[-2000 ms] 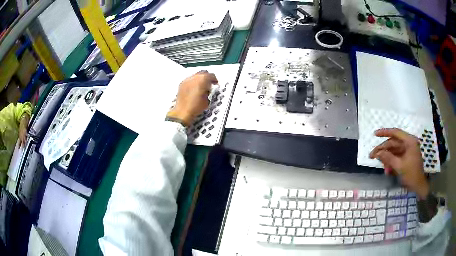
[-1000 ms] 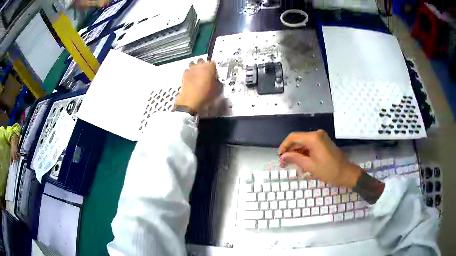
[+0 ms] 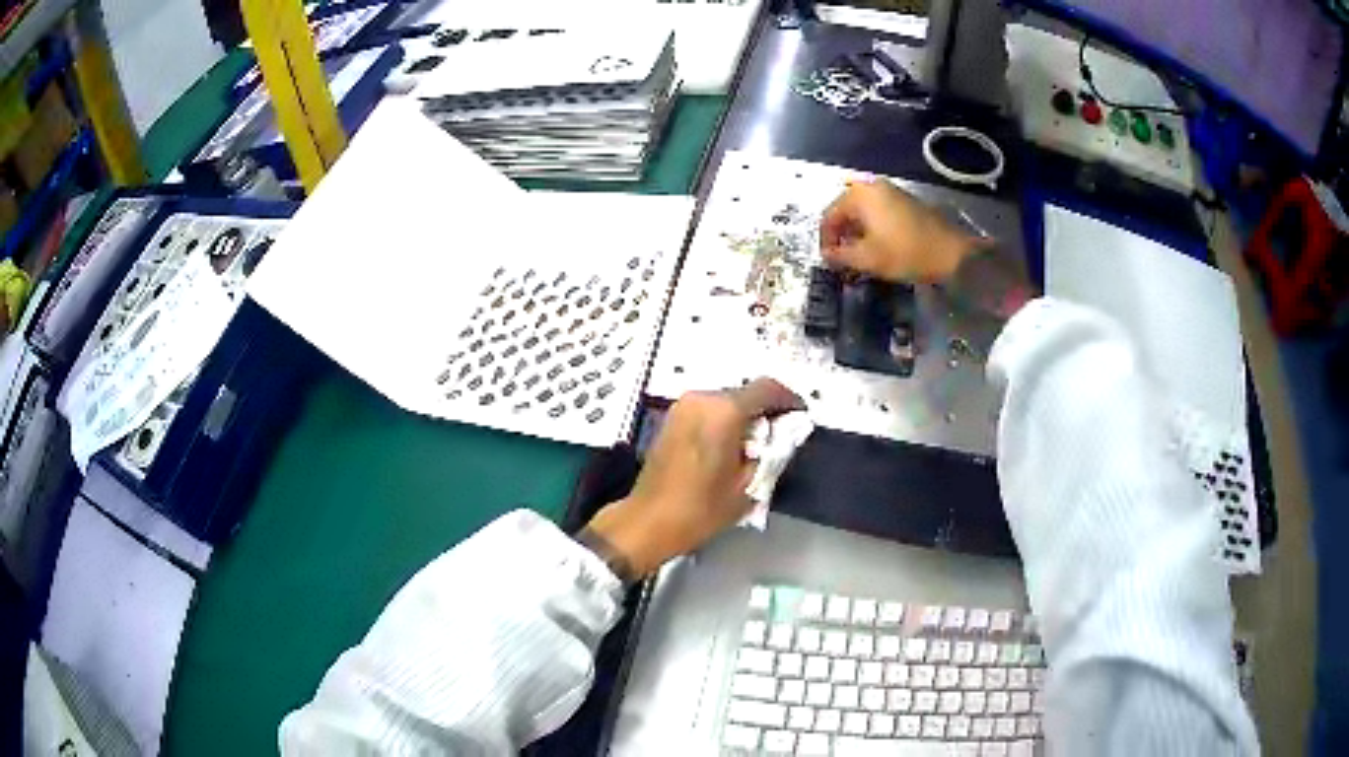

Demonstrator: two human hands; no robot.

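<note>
My left hand point(image 3: 700, 470) is at the front left edge of the metal plate point(image 3: 710, 333) and holds a crumpled white cloth point(image 3: 775, 456). My right hand point(image 3: 888, 234) is above the black fixture point(image 3: 873, 339) on the plate, fingertips together near its back left part; whether a small part is between them cannot be seen. The left-hand tray point(image 3: 555, 333), with slanted rows of small dark parts, lies left of the plate. The right-hand tray point(image 3: 1147, 303) is partly hidden by my right sleeve, with dark parts at its lower right.
A white keyboard point(image 3: 873, 673) lies in front of the plate. Stacked trays point(image 3: 570, 126) stand at the back left. A pale ring point(image 3: 965, 155) and a control box point(image 3: 1110, 104) are behind the plate. Blue cases point(image 3: 207, 399) are at the left, a yellow post point(image 3: 292, 89) behind.
My right hand has moved from above the keyboard to the fixture. My left hand has come back towards me to the plate's front edge, and the white cloth now shows in it. The view has shifted.
</note>
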